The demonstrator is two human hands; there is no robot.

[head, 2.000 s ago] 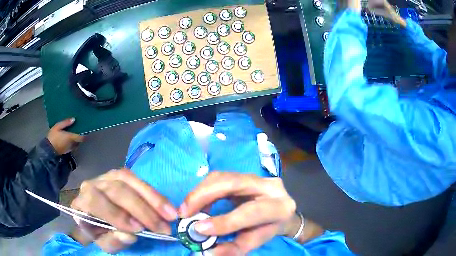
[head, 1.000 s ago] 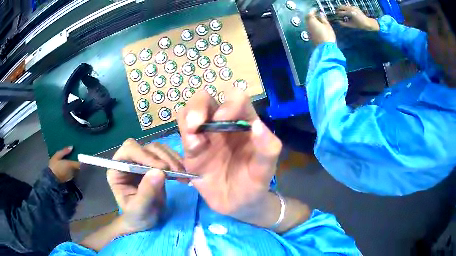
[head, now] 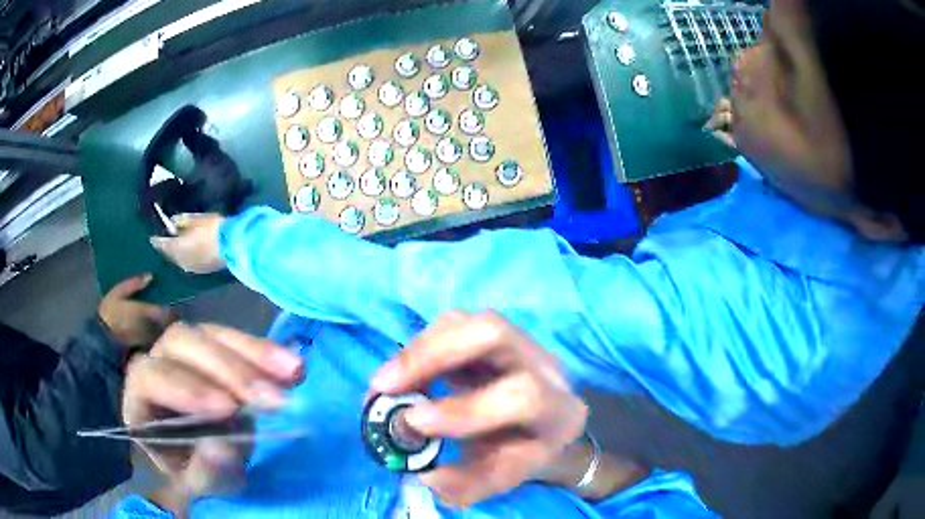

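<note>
My right hand (head: 487, 411), with a pale band at the wrist, holds a round electronic unit (head: 388, 442) between thumb and fingers over my lap. Its face shows a dark ring, a pale rim and a green patch at the lower edge; the thumb covers part of the centre. My left hand (head: 208, 405) is blurred and holds thin white-silver tweezers (head: 132, 436) roughly level. The tweezers' inner end is blurred and shows apart from the unit.
Another person's blue sleeve (head: 477, 289) reaches across in front of me to the black strap (head: 198, 162) on the green bench (head: 112, 243). The cardboard sheet (head: 532, 132) holds rows of discs. A dark-sleeved person's hand (head: 130, 312) rests at the bench edge. A clear tray (head: 710, 41) lies at upper right.
The unit has turned from edge-on to face-on and moved down with my right hand. My left hand and tweezers have moved down and left. The neighbour's arm now reaches across to the strap.
</note>
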